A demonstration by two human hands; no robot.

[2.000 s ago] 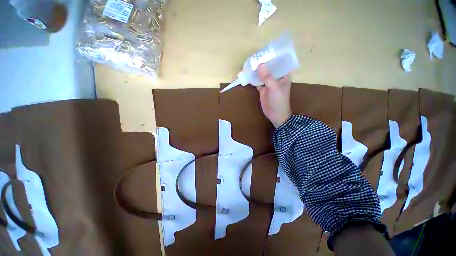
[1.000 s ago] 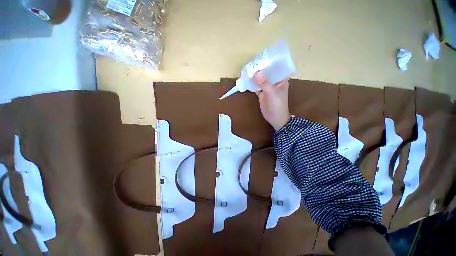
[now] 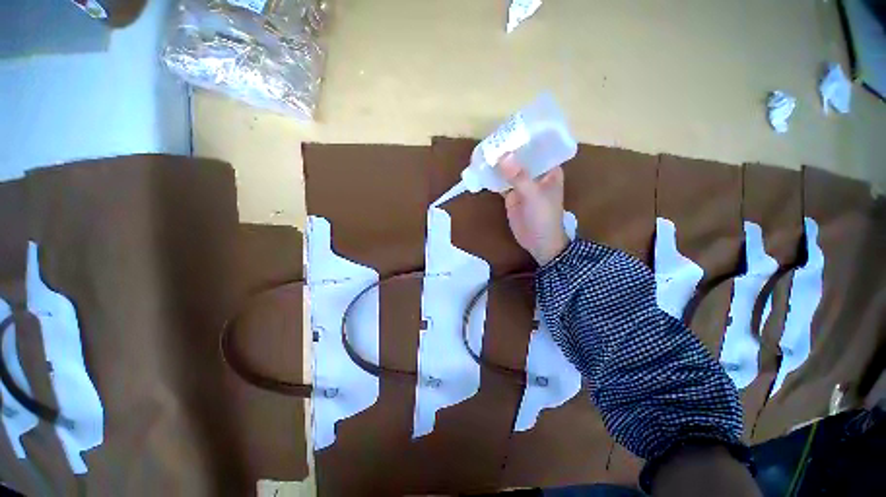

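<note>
My right hand [image 3: 536, 209] is shut on a translucent white glue bottle [image 3: 534, 141], tilted with its thin nozzle pointing down and left. The nozzle tip is at a panel edge, by the top end of a white backing piece [image 3: 452, 335]. Brown bag panels [image 3: 364, 184] lie overlapped in a row, each with a white piece. Thin dark curved handles [image 3: 233, 354] loop over the panels. My sleeve hides part of one white piece. Any glue on the brown edge is too small to tell. My left hand is not in view.
A clear plastic bag of small parts [image 3: 248, 58] lies at the upper left on the tan table [image 3: 408, 87]. Crumpled white scraps [image 3: 780, 111] lie at the upper right. More brown panels [image 3: 126, 223] lie at the left, beside a white surface [image 3: 97, 107].
The nozzle has moved down along the panel edge, from its top to the tip of the white piece. The panels and table items have shifted slightly up in the view.
</note>
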